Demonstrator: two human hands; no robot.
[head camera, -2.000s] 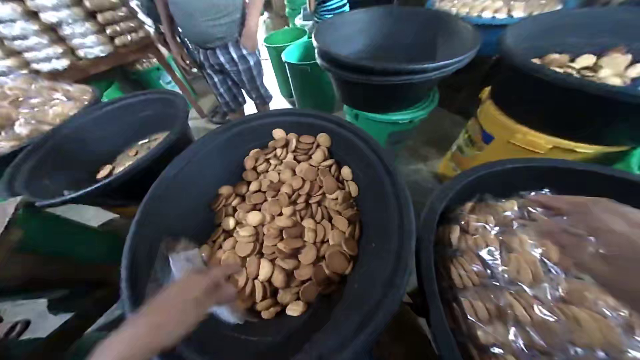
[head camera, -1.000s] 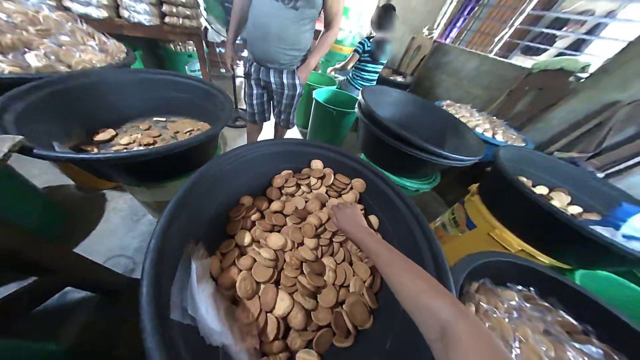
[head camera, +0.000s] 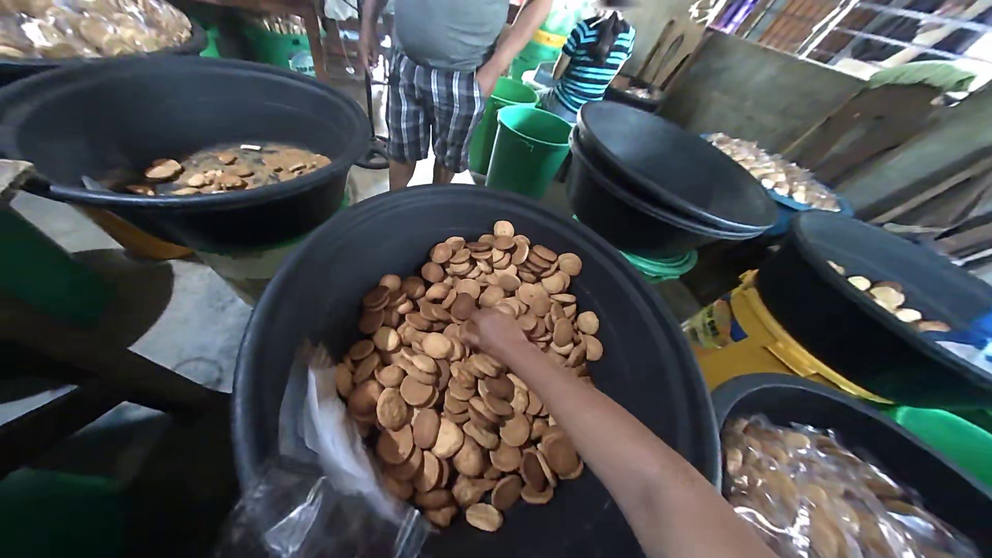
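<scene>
A large black plastic tub (head camera: 260, 310) stands in front of me, heaped with round brown biscuits (head camera: 449, 438). From the lower right my right arm reaches across it, and my right hand (head camera: 496, 333) rests on the middle of the heap. Its fingertips are down among the biscuits, so whether they grip one is unclear. Clear plastic bags (head camera: 333, 442) lie at the tub's near left side, partly over the biscuits and blurred. My left hand cannot be made out.
Another black tub (head camera: 256, 85) with a few biscuits stands at left; nested black tubs (head camera: 674, 163) at right. Bagged biscuits (head camera: 821, 488) fill a tub at lower right, by a yellow bucket (head camera: 775, 333). Beyond are green buckets (head camera: 531, 147), a standing person (head camera: 442, 85) and a person in stripes (head camera: 593, 62).
A hand blurred over the left of the heap two seconds ago is not seen there now. My right hand has moved from the heap's right side toward its middle.
</scene>
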